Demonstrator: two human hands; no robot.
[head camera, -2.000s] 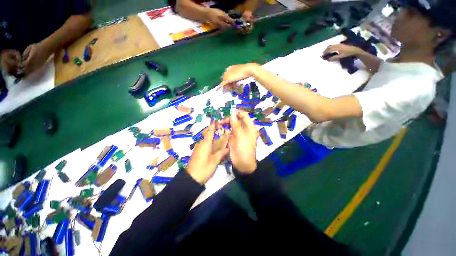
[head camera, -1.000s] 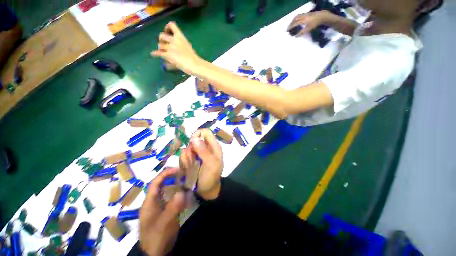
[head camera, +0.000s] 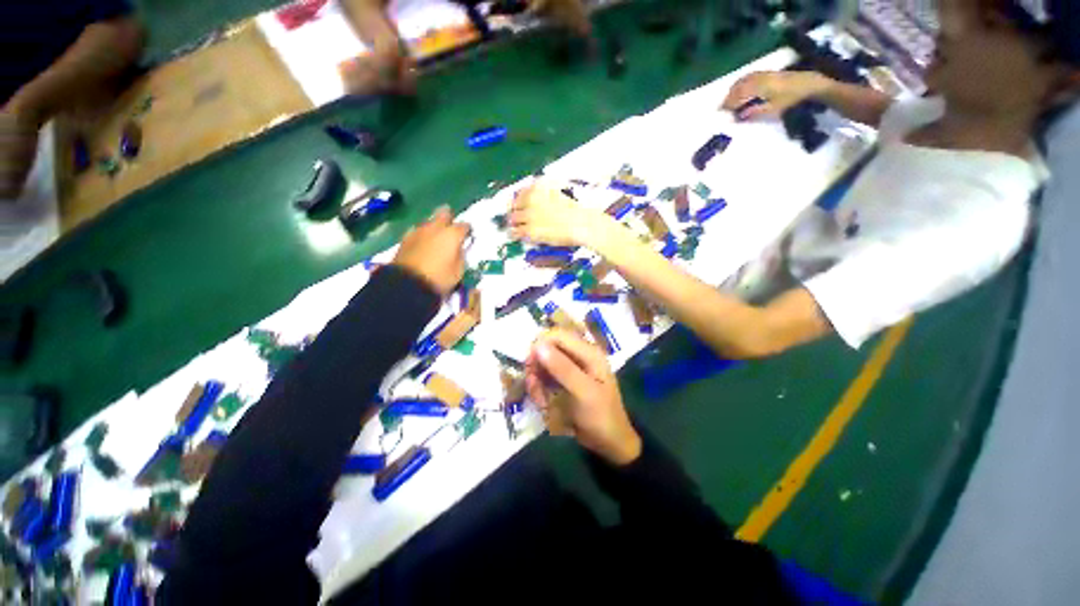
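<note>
My left hand (head camera: 436, 251) reaches out over the far edge of the white bench strip (head camera: 344, 550), fingers bent; whether it holds something is hidden. My right hand (head camera: 583, 391) is above the near edge, thumb and fingers pinched on a small tan-sided piece, seemingly a battery pack (head camera: 557, 417), mostly hidden by the fingers and blurred. Blue battery packs (head camera: 403, 472), some with tan pads (head camera: 448, 391), and green circuit boards (head camera: 267, 342) lie scattered on the white strip around and between my hands.
The green belt (head camera: 225, 249) beyond carries black housings (head camera: 319, 187) and a blue pack (head camera: 486, 137). A person in a white shirt at right reaches an arm (head camera: 675, 290) across the parts beside my hands. Other workers' arms (head camera: 379, 47) are across the belt.
My hands, close together before, have separated: the left has moved forward to the far edge, the right stays near. The neighbour's hand has come back from the belt. A blue pack now shows on the belt.
</note>
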